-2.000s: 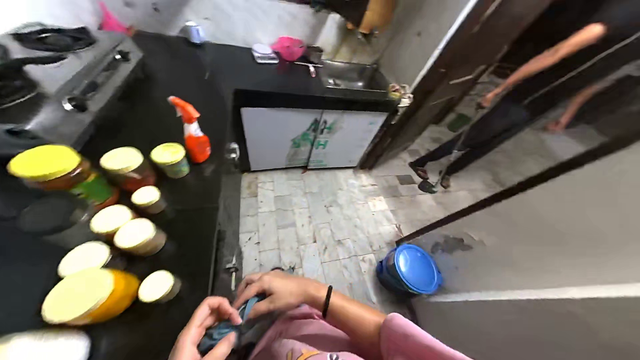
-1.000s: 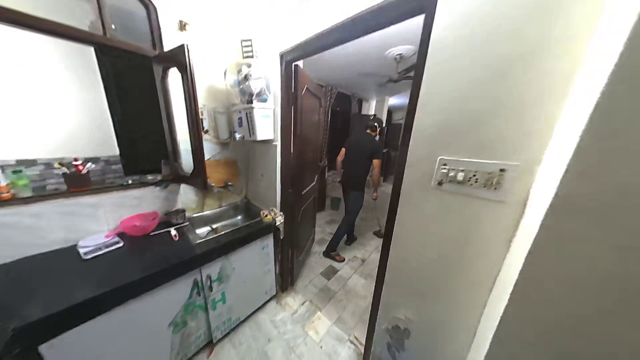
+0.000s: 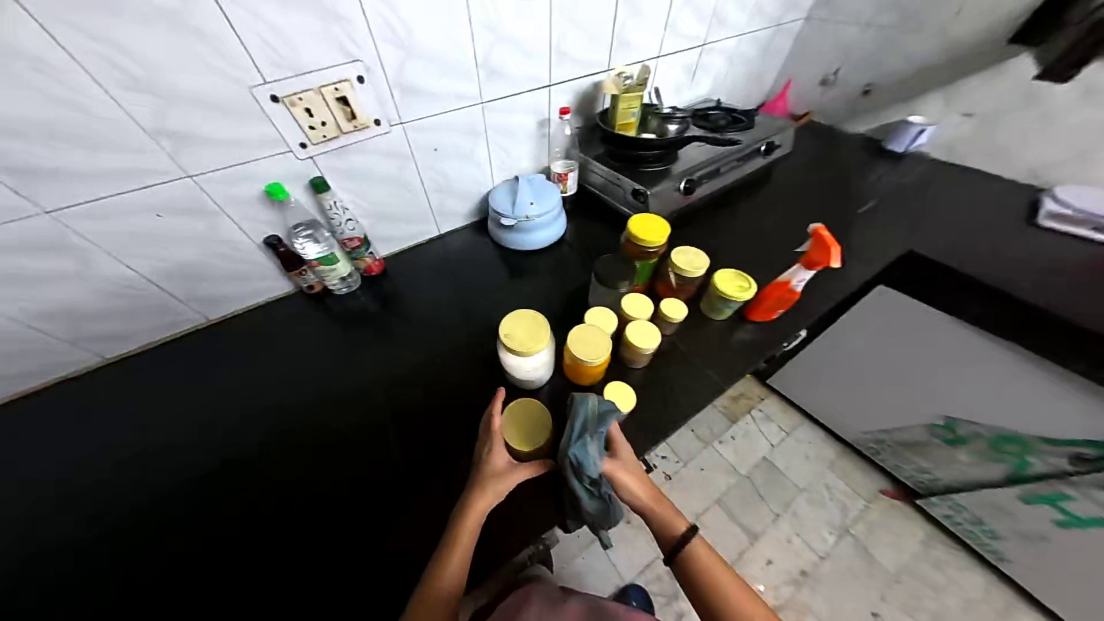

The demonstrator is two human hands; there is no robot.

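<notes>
My left hand [image 3: 500, 461] is around the near left side of a jar with a gold-coloured lid [image 3: 527, 424], thumb and fingers spread against it. A grey-blue cloth [image 3: 589, 453] hangs from my right hand [image 3: 623, 466], just right of that jar. Beyond them stand a white-filled jar [image 3: 526, 349], an orange-filled jar [image 3: 587, 355] and several small jars with cream lids. A small cream-lidded jar [image 3: 619, 397] is partly hidden by the cloth. Farther back are larger jars, one with a yellow lid [image 3: 648, 231]. An orange spray bottle [image 3: 789, 278] stands at their right.
A gas stove [image 3: 690, 164] bears a frying pan [image 3: 638, 138]. A light blue casserole [image 3: 527, 212] and a clear bottle [image 3: 564, 155] stand beside it. Bottles [image 3: 319, 246] lean against the tiled wall. The black counter's [image 3: 259, 431] right edge drops to the tiled floor.
The view has swung from the doorway back to the counter. Two seconds ago both hands were together on the cloth; now they are apart, the left at a jar and the right with the cloth.
</notes>
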